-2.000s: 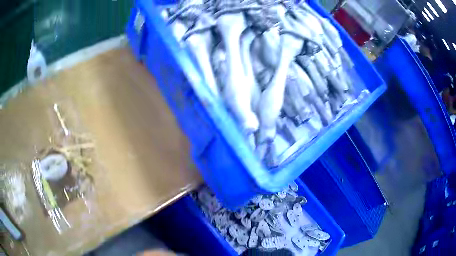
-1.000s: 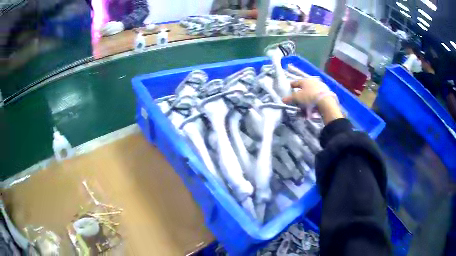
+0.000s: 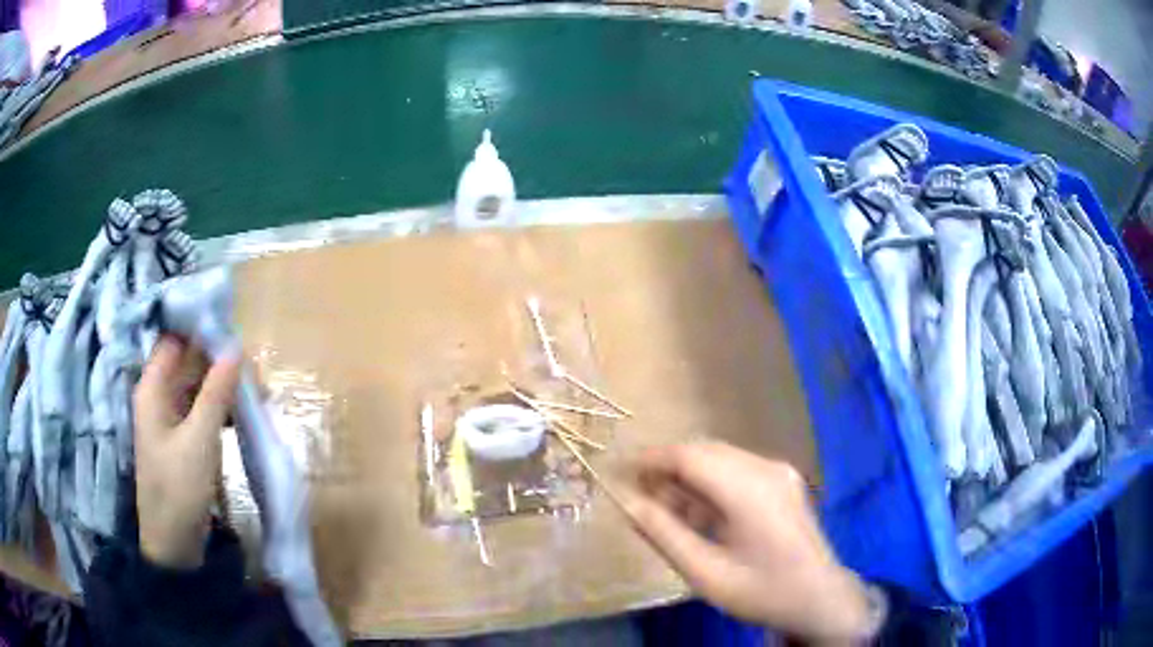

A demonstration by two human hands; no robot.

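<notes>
My left hand [image 3: 180,442] grips a pale grey-white leg [image 3: 268,461] near its upper end, at the left of the table. The leg slants down towards me and is slightly blurred. My right hand [image 3: 752,537], right of the middle, pinches a thin wooden stick [image 3: 592,470]; the stick's far end reaches the rim of the white glue cup [image 3: 503,432]. Other thin sticks [image 3: 588,392] lie beside the cup. A yellow strip [image 3: 460,474] is at the cup's left. The cup stands on a dark, glue-stained square [image 3: 525,499].
A leg pile [image 3: 76,379] lies at the table's left. A blue crate [image 3: 841,341] full of legs stands at the right. A white glue bottle [image 3: 486,190] stands at the table's far edge, before the green conveyor [image 3: 341,120]. A white-tipped stick [image 3: 544,335] lies behind the cup.
The view has swung left. My right hand has left the crate and now holds a stick by the cup. My left hand has come into view holding a leg.
</notes>
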